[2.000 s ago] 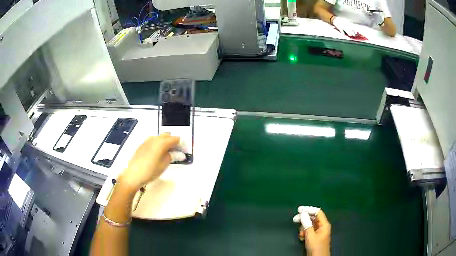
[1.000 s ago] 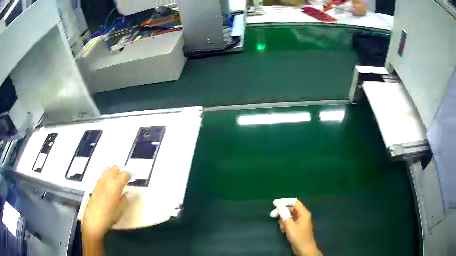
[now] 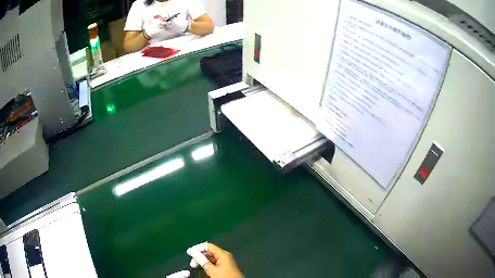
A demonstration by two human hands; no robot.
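Note:
My right hand (image 3: pixel 220 261) is at the bottom centre above the green mat, with white finger cots on its fingertips. Its thumb and fingers are pressed together and no part shows in it. A white fingertip cover (image 3: pixel 178 274) shows at the bottom edge, probably my left hand; the rest is cut off. A thin black phone housing (image 3: pixel 33 247) lies on the left white belt (image 3: pixel 62 239) at the lower left, beside another housing (image 3: pixel 4 260) cut by the picture's edge. The short right conveyor belt (image 3: pixel 271 125) carries no housing.
The off-white machine cabinet (image 3: pixel 287 49) with a posted printed sheet (image 3: pixel 382 81) fills the right side. The glossy green mat (image 3: pixel 179 217) lies between the belts. Grey equipment (image 3: pixel 32 59) stands at the left. Beyond, a gloved person works at a white surface with red pieces (image 3: pixel 160 52).
The view has swung right, bringing the cabinet and sheet in. My left hand was on a housing on the left belt, then beside it; it is now nearly out of view.

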